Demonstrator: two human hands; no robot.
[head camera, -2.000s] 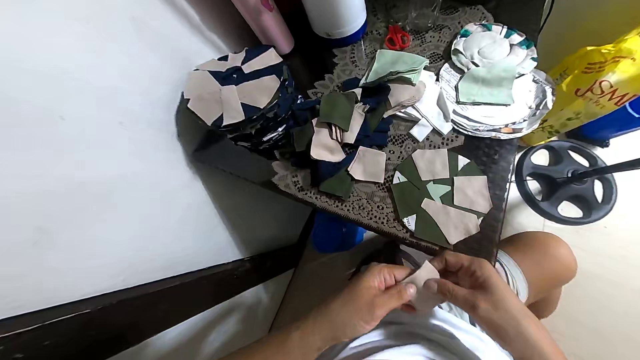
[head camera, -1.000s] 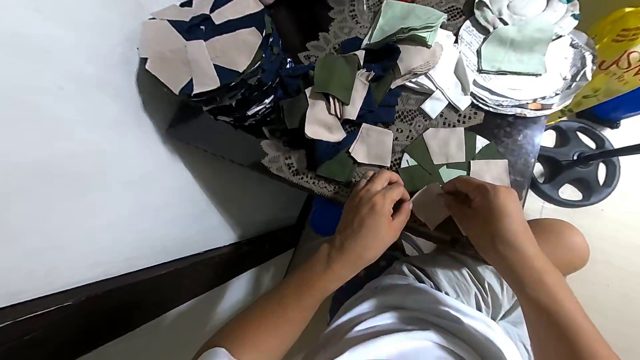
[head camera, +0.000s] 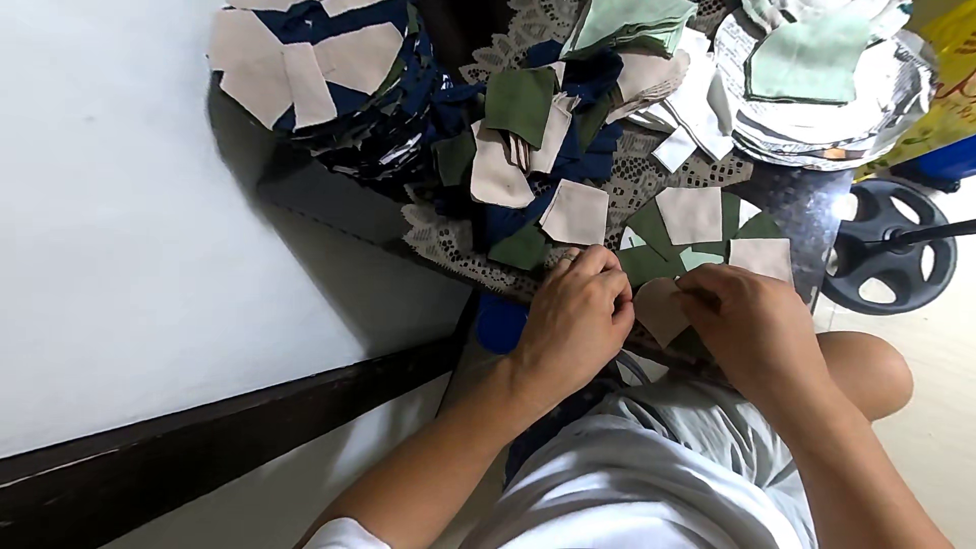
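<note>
My right hand pinches the upper right edge of a beige fabric piece at the near side of a round layout of green fabric pieces. My left hand is just left of that piece, its fingers curled and fingertips partly hidden; whether it grips anything I cannot tell. Two more beige pieces lie on the green layout, one at its far side and one at its right. A small stack of beige pieces lies beyond my left hand. Green and beige pieces overlap further back.
A tall stack of blue, green and beige fabric rounds stands at the upper left by the white wall. Pale green pieces top paper rounds at the upper right. A lace cloth covers part of the dark table. A black wheel-shaped base stands beyond its right edge.
Both hands have moved from above my lap to the table's near edge, and the beige piece held there is now on the green layout. The view has shifted closer to the table.
</note>
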